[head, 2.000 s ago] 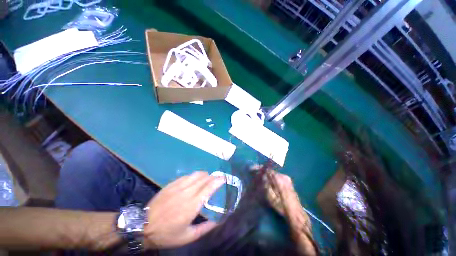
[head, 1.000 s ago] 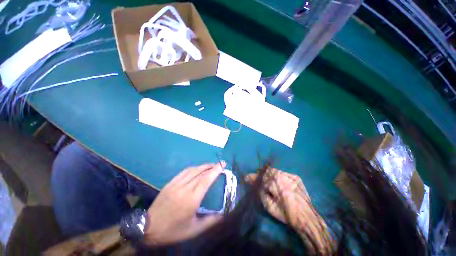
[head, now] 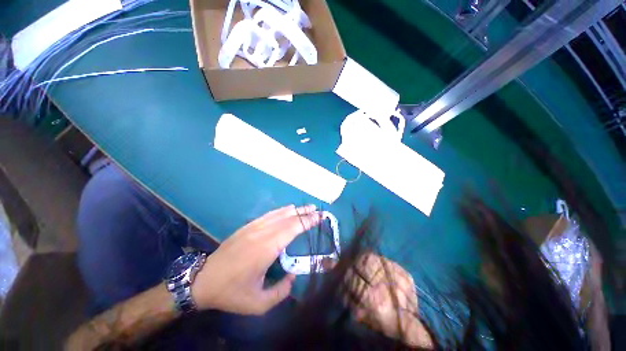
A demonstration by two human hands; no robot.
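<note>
A white rounded-square plastic frame [head: 298, 264] with an open centre lies at the bench's near side, its wider side towards me. My left hand [head: 257, 253], with a watch on the wrist, holds the frame at its upper edge with the fingertips, the thumb near its lower left corner. My right hand [head: 384, 295] is at the frame's lower right corner, its fingertips close to the wider side. Dark hair covers much of my right hand, so its grip is hard to see.
An open carton [head: 274, 86] of white frames stands at the back. A tapered white strip [head: 274, 159], a white sheet [head: 398, 171], a thin loop [head: 349, 179] and tiny white pieces [head: 301, 131] lie mid-bench. Wires [head: 117, 70] fan out left. A metal post [head: 494, 75] rises right.
The view has shifted. The frame has turned from a steep tilt to show its open centre, with its wider side towards me. My right hand has moved nearer its lower corner.
</note>
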